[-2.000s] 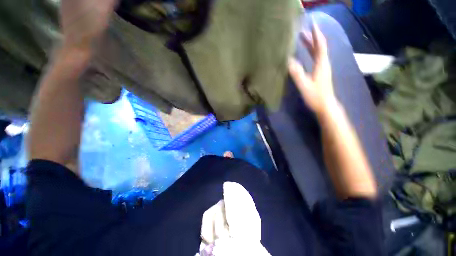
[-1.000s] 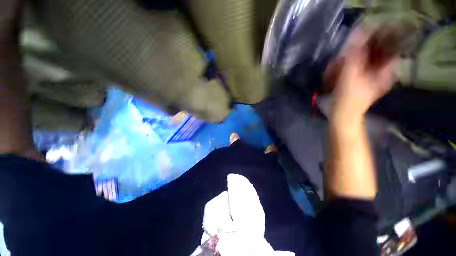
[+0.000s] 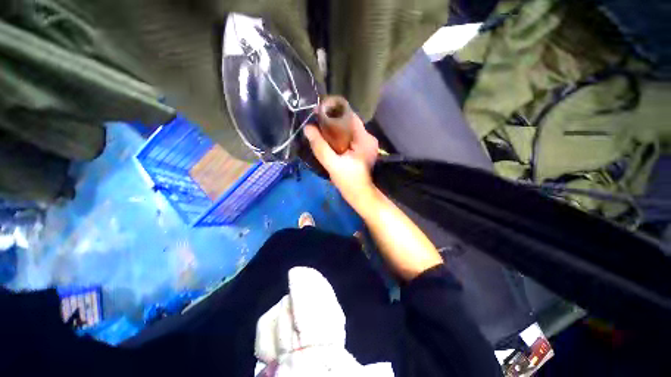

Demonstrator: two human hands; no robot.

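My right hand (image 3: 353,154) is closed round the wood-brown handle of the steam iron (image 3: 259,92). The iron is shiny silver and pointed, its tip towards the top of the view, and it lies over the olive-green jacket (image 3: 176,55). The jacket drapes across the top and left of the view and hangs over the near edge of the board. A dark line runs down the cloth beside the iron. My left hand is not in view; only a dark sleeve shows at the lower left.
The grey padded board (image 3: 434,110) runs down to the right. A thick black hose sleeve (image 3: 508,221) trails right from the iron. Heaped green garments (image 3: 588,140) lie at the right. A blue crate (image 3: 176,166) stands on the blue floor (image 3: 132,243).
My right hand has moved from the bare board to the right, and then back left with the iron in its grip. The iron is now over the jacket. My left forearm has left the view.
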